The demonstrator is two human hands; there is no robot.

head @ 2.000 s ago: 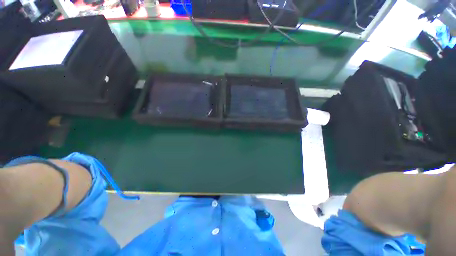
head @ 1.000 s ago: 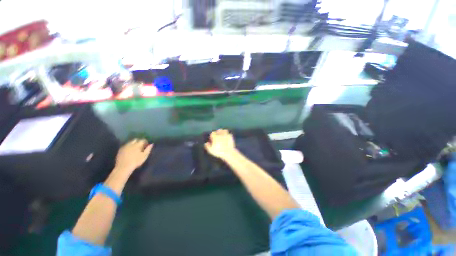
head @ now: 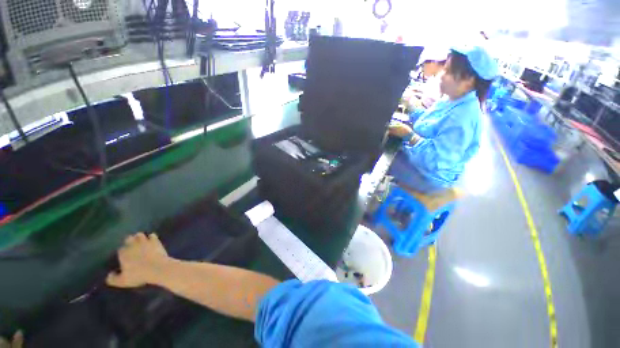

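My right hand [head: 139, 262] reaches across from the right. Its fingers curl over the wall of a black foam tray [head: 221, 231] at the lower left. The tray's inside is dark, and I cannot make out the unit in it. Another dark foam tray lies to the left of the hand, partly cut off by the frame. Only fingertips of my left hand [head: 12, 342] show in the bottom left corner, so its grip cannot be told.
A foam tray stack [head: 306, 194] holds an open unit [head: 313, 156] on top. A taller black stack [head: 353, 95] stands behind it. A white roll [head: 260, 213] trails a strip toward a white bucket [head: 367, 255]. A seated person [head: 449, 136] and blue stools [head: 415, 221] are to the right.
The view has swung right, bringing the seated person and the aisle in. Both hands came onto the trays after the first frame. My left hand has since nearly left the picture.
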